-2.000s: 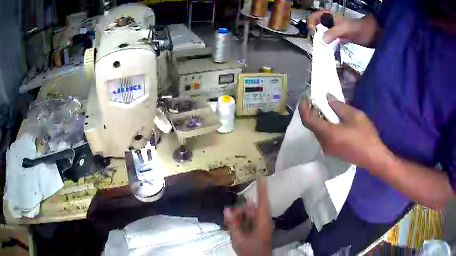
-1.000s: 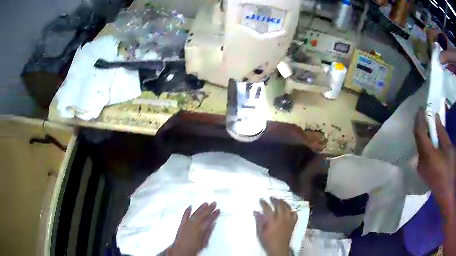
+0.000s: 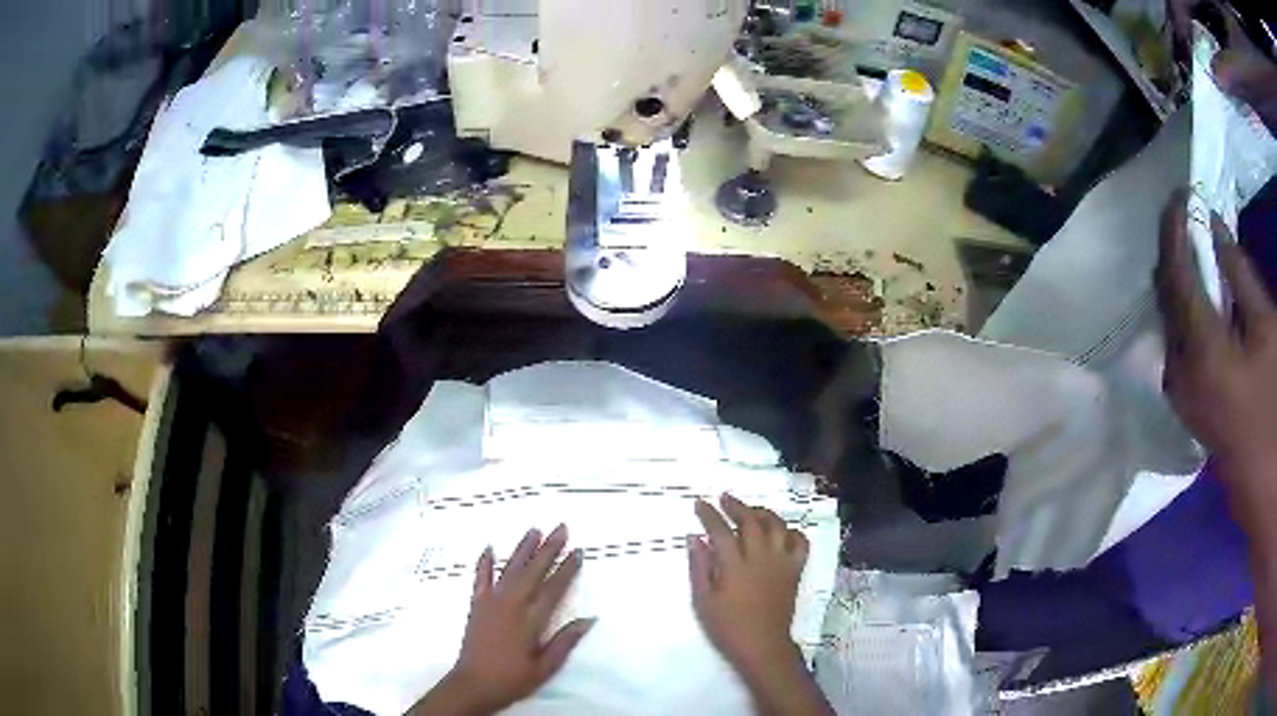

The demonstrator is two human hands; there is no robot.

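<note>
White trouser panels (image 3: 602, 420) with dark double stitch lines lie spread on my lap. My left hand (image 3: 518, 623) rests flat on the panel at the lower left, fingers spread. My right hand (image 3: 749, 574) lies on the panel at the right, fingers a little bent, close to the stitch lines. Neither hand visibly grips the cloth. The sewing machine head (image 3: 602, 70) stands beyond the lap, with its narrow metal arm (image 3: 626, 238) pointing towards me. No cloth lies on the arm.
White scraps (image 3: 210, 196) and a crumpled plastic bag (image 3: 357, 49) are at the table's left. A parts tray (image 3: 812, 119), thread cone (image 3: 901, 119) and control panel (image 3: 1001, 101) stand behind right. A coworker's hand (image 3: 1218, 336) holds white cloth at right. A cream bin (image 3: 70, 490) is at left.
My raised hand of two seconds ago is down, and both hands now lie on the panels. Since one second ago, the panel looks flatter with clearer stitch lines, and my right hand's fingers have bent. The view has tilted down.
</note>
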